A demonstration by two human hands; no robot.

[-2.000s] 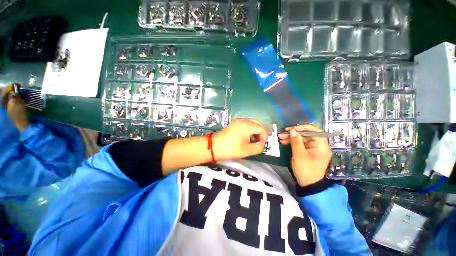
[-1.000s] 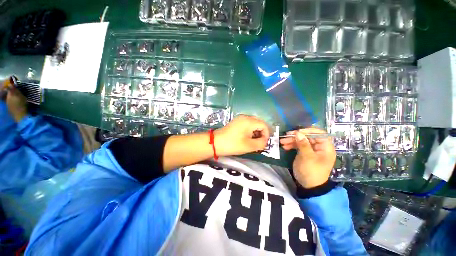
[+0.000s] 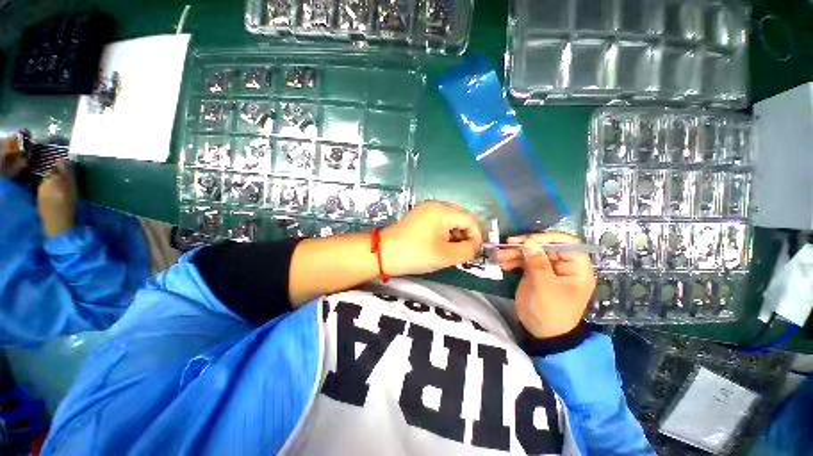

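Note:
My left hand (image 3: 434, 240) is closed around a small dark component (image 3: 458, 235), mostly hidden in the fingers. My right hand (image 3: 554, 278) holds thin silver-grey tweezers (image 3: 566, 248), which lie nearly level with their tip at the left fingertips. A small white sheet (image 3: 487, 268) with dark marks shows between and just below the hands; which fingers hold it I cannot tell. A part-filled blister tray (image 3: 365, 125) lies left of centre, with several shiny parts and bare pockets at its upper right.
A blue film packet (image 3: 486, 111) lies beyond the hands. A full blister tray (image 3: 669, 200) is at right, empty trays (image 3: 628, 58) top right, another filled tray (image 3: 357, 20) top centre. A white box (image 3: 784, 160) stands at the right edge. A neighbour's hands (image 3: 55, 191) hold a striped piece at left.
The tweezers' tip has moved left to my left fingertips, and the white sheet now shows mostly below the tool. The neighbour's second hand has come into view at the striped piece.

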